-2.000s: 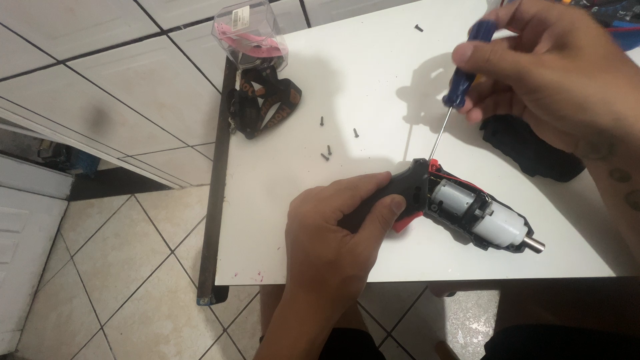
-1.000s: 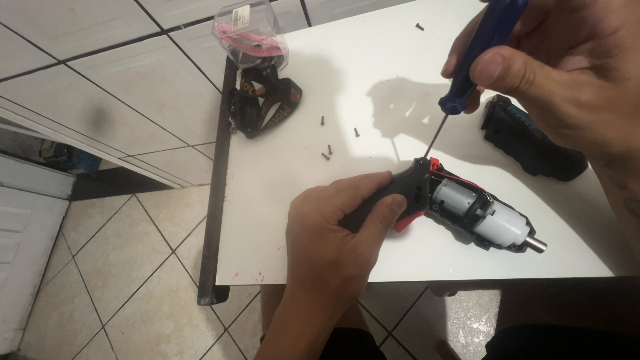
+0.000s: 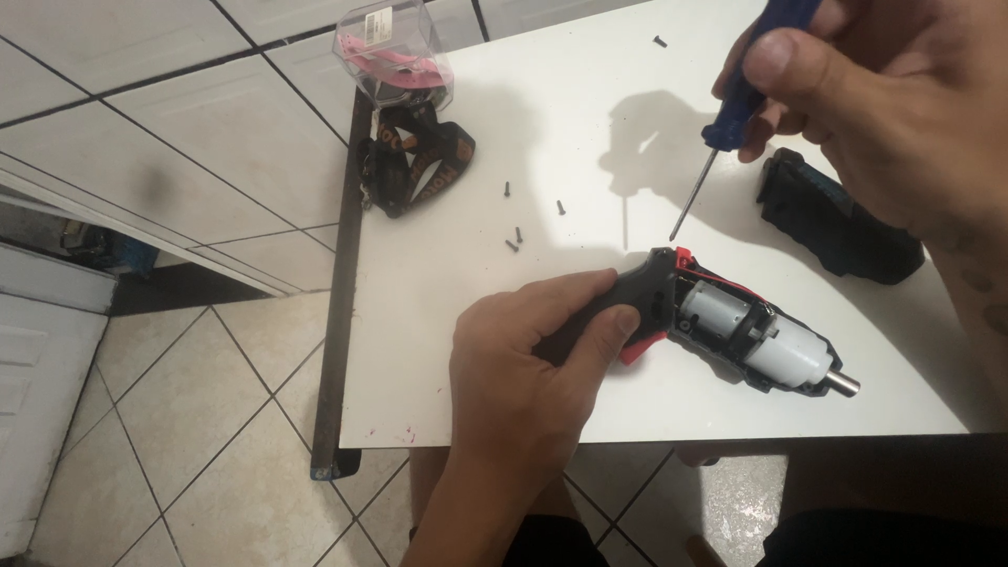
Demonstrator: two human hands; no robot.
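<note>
My left hand [image 3: 535, 358] is closed around the black handle of a cordless screwdriver [image 3: 732, 323], which lies on the white tabletop with its motor, white gear housing, red wires and metal shaft exposed. A red trigger shows beneath the handle. My right hand [image 3: 850, 102] grips a blue-handled screwdriver [image 3: 726, 118] and points it down; its tip is just above the handle's upper end, apart from it. Below my right wrist lies a black housing cover [image 3: 843, 220]. Several small dark screws [image 3: 561, 207] are scattered left of the tip.
A clear plastic box [image 3: 394, 55] with a pink band inside stands at the table's back left corner. Against it lies a black lanyard [image 3: 417, 157] with orange lettering. Another screw [image 3: 660, 41] is near the back. The table's dark left edge [image 3: 340, 315] borders the tiled floor.
The screwdriver's tip has moved up off the tool's handle end, where it was two seconds ago. My right hand has shifted and uncovers more of the black cover. My left hand has stayed put.
</note>
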